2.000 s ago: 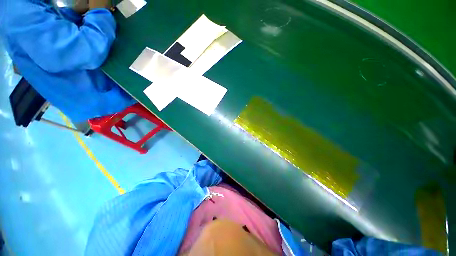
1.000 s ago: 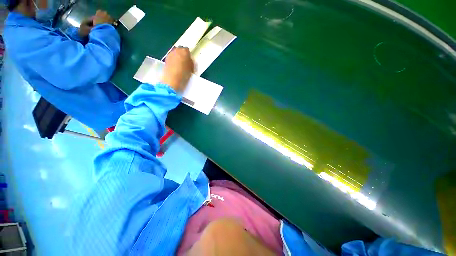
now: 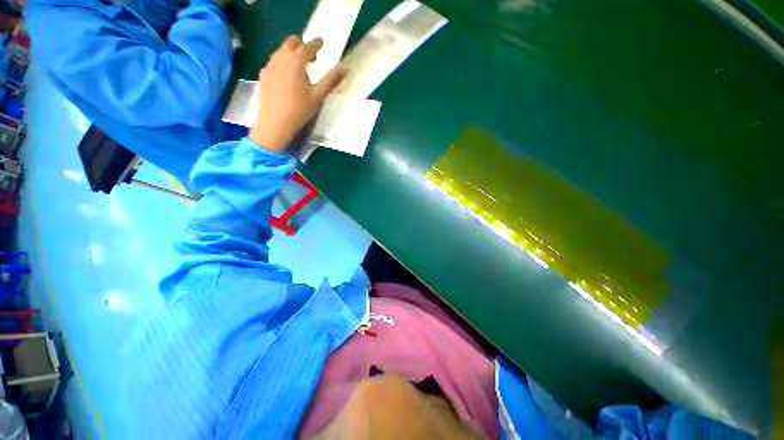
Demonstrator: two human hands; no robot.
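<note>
My left hand (image 3: 288,94) lies palm down over the pile of white sheets, fingers spread and thumb apart. It grips nothing that I can see. A cream sheet (image 3: 335,30) lies beyond its fingers. A long silvery-white strip (image 3: 387,47), slightly curved, runs from beside my thumb toward the upper right. A white sheet (image 3: 351,126) lies right of my wrist, and a pale sheet end (image 3: 243,101) shows left of it. My hand hides the pile's middle. Of my right arm only the blue sleeve shows at the lower right; that hand is out of the picture.
A transparent yellow film strip (image 3: 550,228) lies flat on the glossy dark green surface (image 3: 516,86). Another yellow edge shows at the far right. A person in a blue smock (image 3: 137,69) works at the upper left. A red stool (image 3: 297,204) stands below the surface's edge.
My left hand came in over the sheets and has opened its fingers wider. The silvery strip now reaches further to the upper right and the sheets lie differently. The view has shifted.
</note>
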